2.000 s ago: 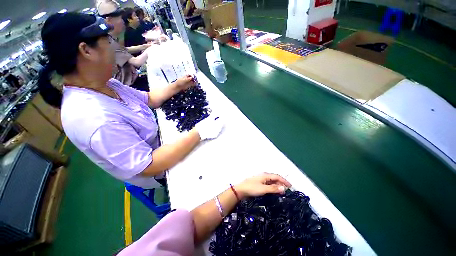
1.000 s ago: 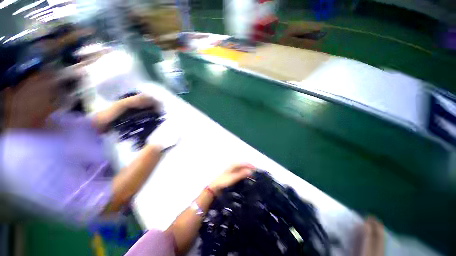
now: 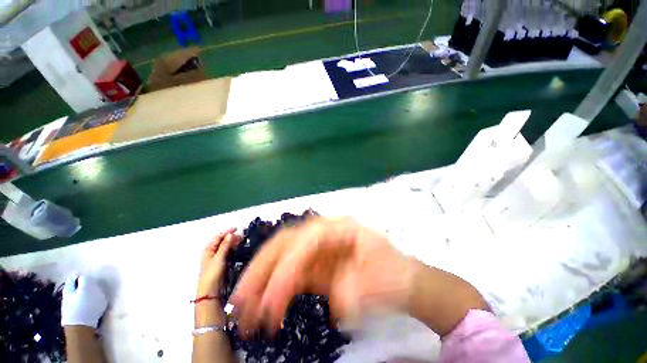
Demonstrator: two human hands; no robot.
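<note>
A heap of short black cables [image 3: 273, 337] lies on the white bench in front of me. My left hand [image 3: 218, 257] rests at the heap's left edge, with its fingers against the cables; whether it holds one cannot be told. My right hand [image 3: 330, 273] is blurred and over the heap, with its fingers curved down and spread. Nothing shows in it, though its palm side is hidden. It covers the middle of the heap.
Open white cartons [image 3: 489, 159] stand on the bench at the right. The green conveyor belt [image 3: 319, 159] runs beyond the bench. A neighbour's white-gloved hand [image 3: 84, 303] is by another black heap [image 3: 28, 312] at the left. A bagged item [image 3: 53, 218] is on the belt's left.
The view has swung right, bringing the open cartons in. My right hand has come in from the lower right edge to over the heap. My left hand remains at the heap's edge.
</note>
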